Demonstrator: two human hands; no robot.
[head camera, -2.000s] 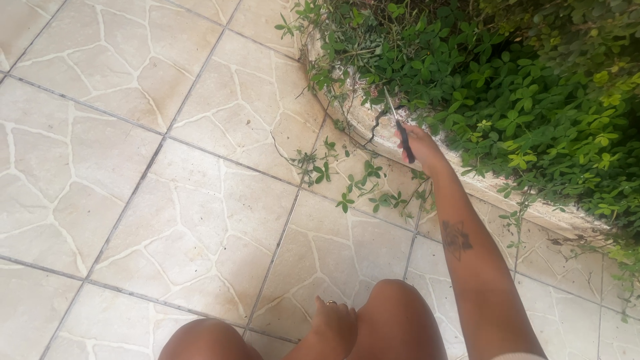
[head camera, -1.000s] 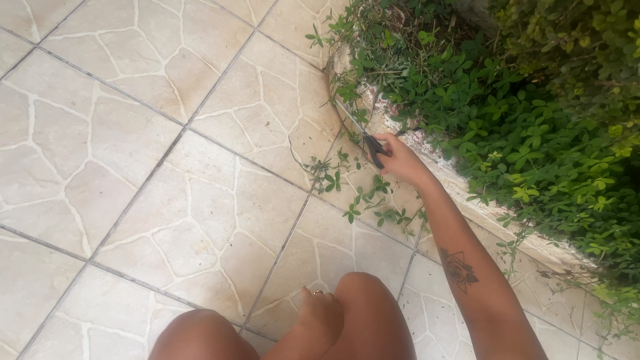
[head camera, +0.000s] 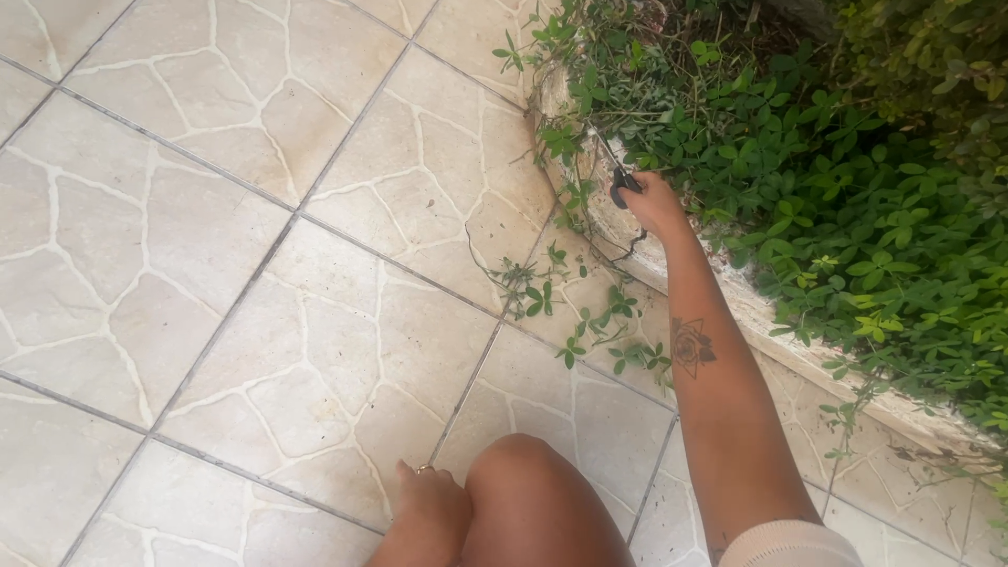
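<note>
My right hand (head camera: 655, 203) grips the black handles of a pair of scissors (head camera: 618, 177) over the curved rim of a planter. The metal blades point up and left, toward leafy green stems (head camera: 587, 94) that hang over the rim; whether the blades are parted cannot be told. Beside my knee rests my left hand (head camera: 431, 498), a ring on one finger, with no tool seen in it; its palm side is hidden. Cut-looking leafy sprigs (head camera: 606, 319) lie on the tiles below the rim.
The planter's pale, chipped rim (head camera: 756, 315) curves from upper middle to lower right and has a dark crack. Dense green ground cover (head camera: 850, 213) fills the planter, with a shrub (head camera: 929, 71) behind. Pale floor tiles (head camera: 220, 205) with dark joints spread to the left.
Since one second ago, my right hand has moved with the scissors up along the rim, toward the stems at the planter's corner. My left hand stays by my knee.
</note>
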